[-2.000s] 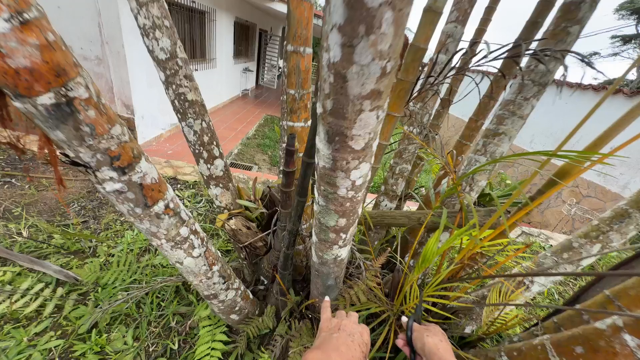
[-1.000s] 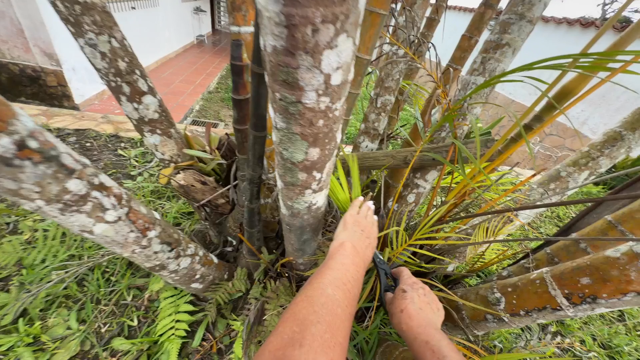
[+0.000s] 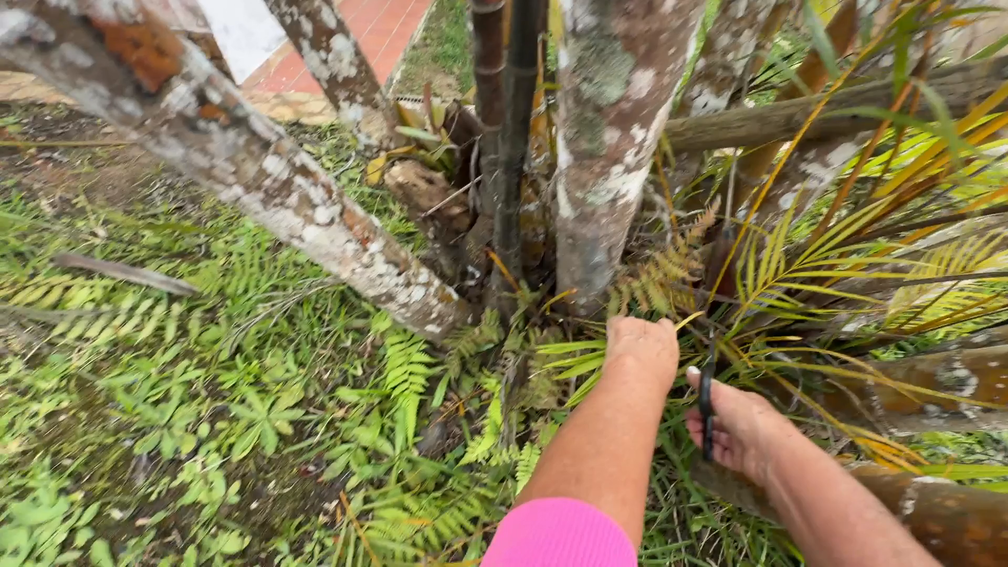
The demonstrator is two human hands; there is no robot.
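Note:
My left hand (image 3: 642, 346) is closed around a yellow-green palm frond (image 3: 575, 360) near the foot of the thick lichen-spotted trunk (image 3: 602, 157); its fingertips are partly hidden. In my right hand (image 3: 732, 429), just to the right and a little lower, is a black-handled cutting tool (image 3: 707, 402), probably scissors or pruning shears, pointing up into the leaves. A browning fern frond (image 3: 661, 272) stands above my left hand. Thin yellow-green palm leaves (image 3: 787, 276) spread out to the right of both hands.
Another spotted trunk (image 3: 291, 189) slants across the left, and dark slender stems (image 3: 512, 150) rise mid-view. A cut log (image 3: 835, 110) lies behind at the right. Orange-brown palm stems (image 3: 913, 386) lean in at the lower right. Ferns (image 3: 405, 378) and weeds cover the ground at left.
My left hand has come down from higher beside the trunk, where it was at the upright green leaves one second ago. My right hand still holds the black tool. The view has tilted downward.

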